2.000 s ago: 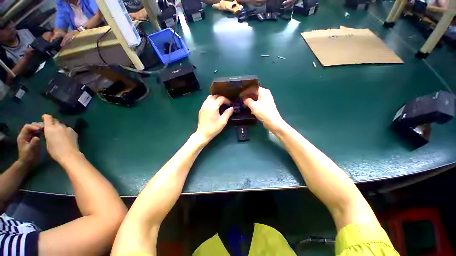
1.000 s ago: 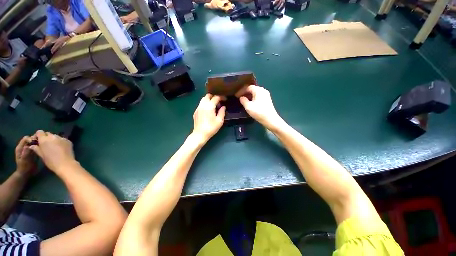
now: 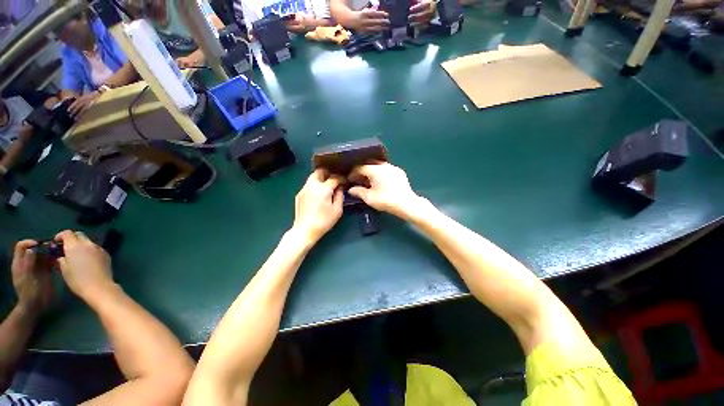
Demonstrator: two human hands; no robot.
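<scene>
A black retail box stands open on the green table in front of me, its lid raised with the brown inside facing me. My left hand is at the box's left side, fingers inside below the lid. My right hand reaches in from the right, its fingers bent over the tray area. Both hands hold the box between them and hide most of its inside; I cannot tell what small parts the fingers touch. A small black device lies on the table just in front of the box.
A blue bin and an open black box are at upper left. A cardboard sheet lies upper right. Tilted black boxes stand at right. A neighbour's hands hold a small dark item at left. People sit across the table.
The view has shifted, so the table items sit differently in the picture. The fingers of both hands are closer together inside the box. The neighbour's dark item shows more clearly.
</scene>
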